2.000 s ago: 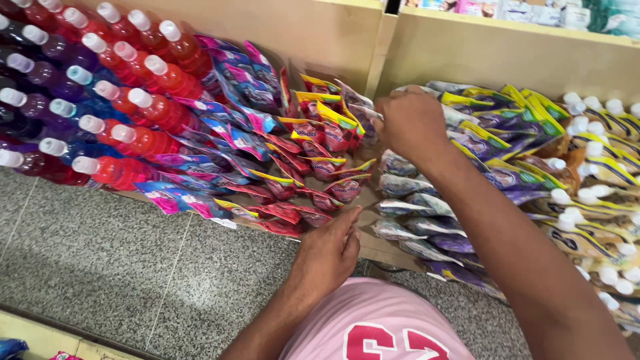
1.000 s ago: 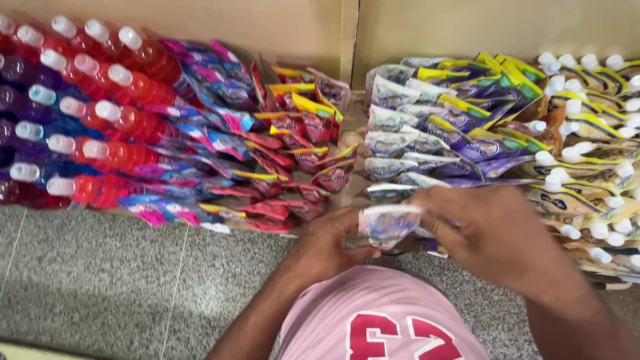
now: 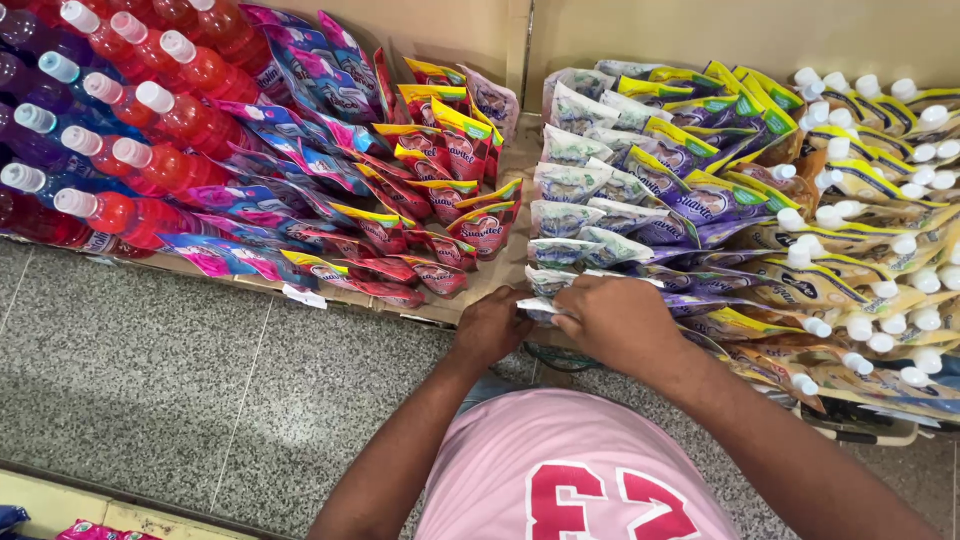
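At the front end of a column of pale, patterned softener pouches (image 3: 570,184), my right hand (image 3: 622,322) grips the top edge of a white-edged pouch (image 3: 541,306). My left hand (image 3: 491,326) touches the left side of that same pouch, its fingertips partly hidden behind it. Left of a strip of bare cardboard stand red Suavitel pouches with yellow tops (image 3: 484,229). Purple Suavitel pouches (image 3: 705,199) stand directly right of the pale ones.
Blue and pink pouches (image 3: 277,202) and bottles of red liquid (image 3: 180,161) fill the left of the shelf. Capped yellow-brown pouches (image 3: 825,281) crowd the right. A beige panel (image 3: 720,37) rises behind; speckled floor tiles (image 3: 150,360) lie in front.
My right hand has come from the back of the shelf to its front edge. The pale pouch held between both hands a second ago now stands at the front of the pale column.
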